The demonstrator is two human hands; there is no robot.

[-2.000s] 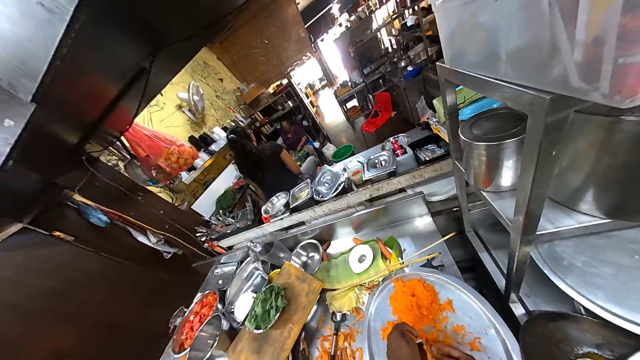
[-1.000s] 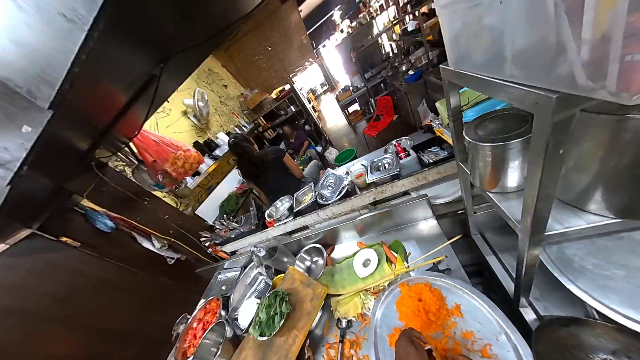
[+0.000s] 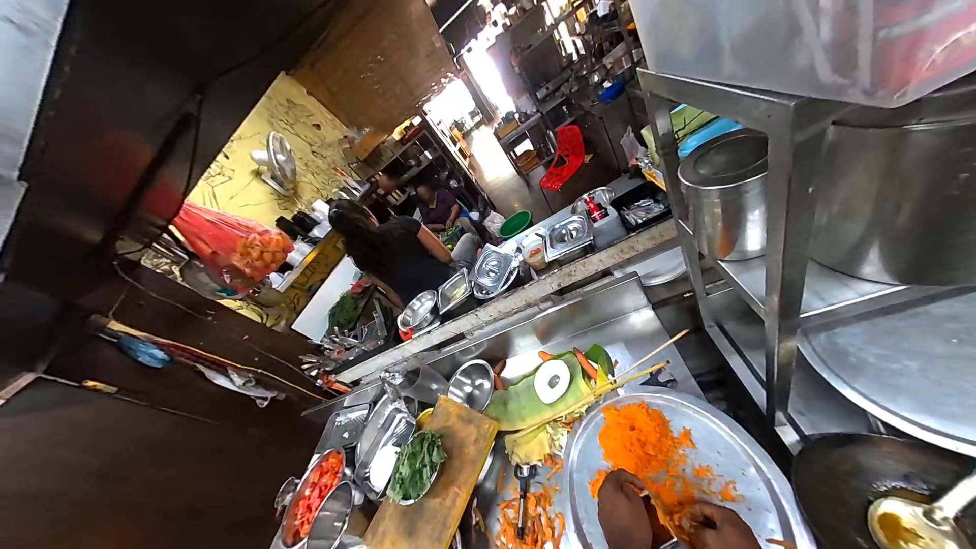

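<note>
At the bottom edge, my left hand [image 3: 625, 509] and my right hand [image 3: 718, 526] are over a large round metal tray [image 3: 583, 457]. A heap of finely shredded carrot [image 3: 640, 438] lies on the tray, just beyond my fingers. Orange shreds and a small, partly hidden edge of something metallic show between the hands; what either hand holds cannot be told. Left of the tray, a peeler-like tool with a dark handle [image 3: 522, 499] lies among carrot peelings [image 3: 537, 522]. Beyond it are a banana leaf [image 3: 518, 404], a white ring-shaped piece [image 3: 552, 381] and thin sticks [image 3: 637, 374].
A wooden board [image 3: 457, 457], a bowl of green leaves [image 3: 415, 465] and a bowl of chopped red pieces [image 3: 316, 488] stand left. A wok with a ladle [image 3: 907, 518] and a steel rack [image 3: 781, 267] are right. Beyond the ledge [image 3: 534, 293], a person in black [image 3: 404, 255] sits.
Both hands now show apart at the bottom of the tray; one second ago only one showed clearly. The shredded carrot remains heaped on the tray.
</note>
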